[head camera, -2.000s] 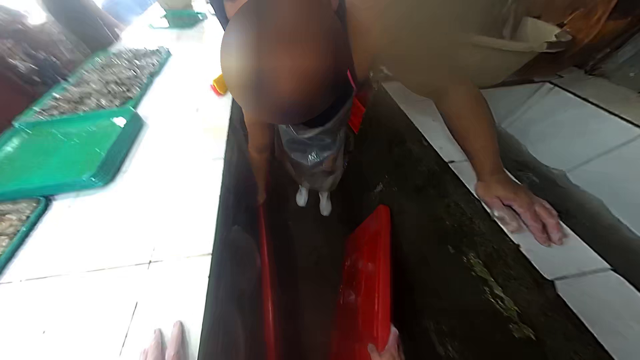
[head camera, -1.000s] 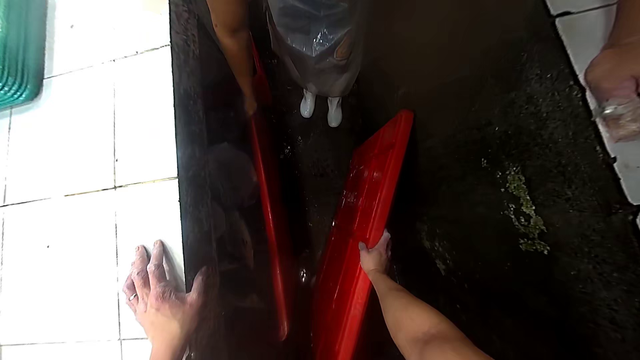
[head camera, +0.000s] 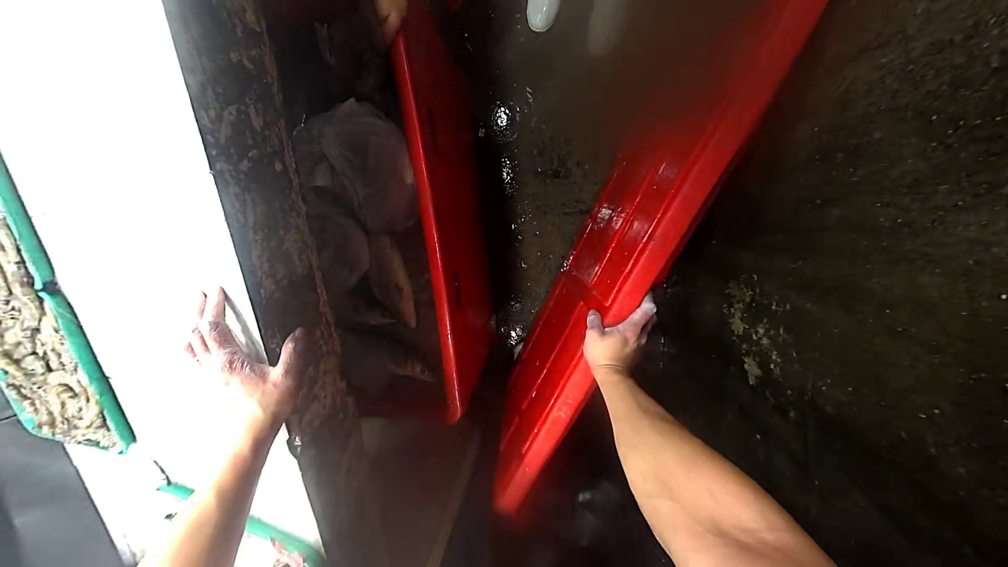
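My right hand (head camera: 622, 335) grips the edge of a long red plastic lid or panel (head camera: 638, 228), thumb on the near face and fingers wrapped around the rim. The panel tilts over the wet floor, its top running out of view. My left hand (head camera: 244, 362) has its fingers spread at the edge of the white tiled table (head camera: 102, 118) and holds nothing. Between them stands a red plastic crate (head camera: 429, 228), its rim near upright. Inside or behind it, in shadow, lie several fish (head camera: 390, 279) and translucent plastic bags (head camera: 358, 157).
Another person's hand (head camera: 390, 16) touches the crate's far end, and a white boot tip (head camera: 542, 12) shows at the top. Green-rimmed trays (head camera: 79, 362) of small seafood stand on the table at left. The dark floor (head camera: 850, 276) is wet.
The red panel in my right hand leans over more to the right than a second ago. The view has swung down and closer, bringing the fish and green-rimmed trays into sight.
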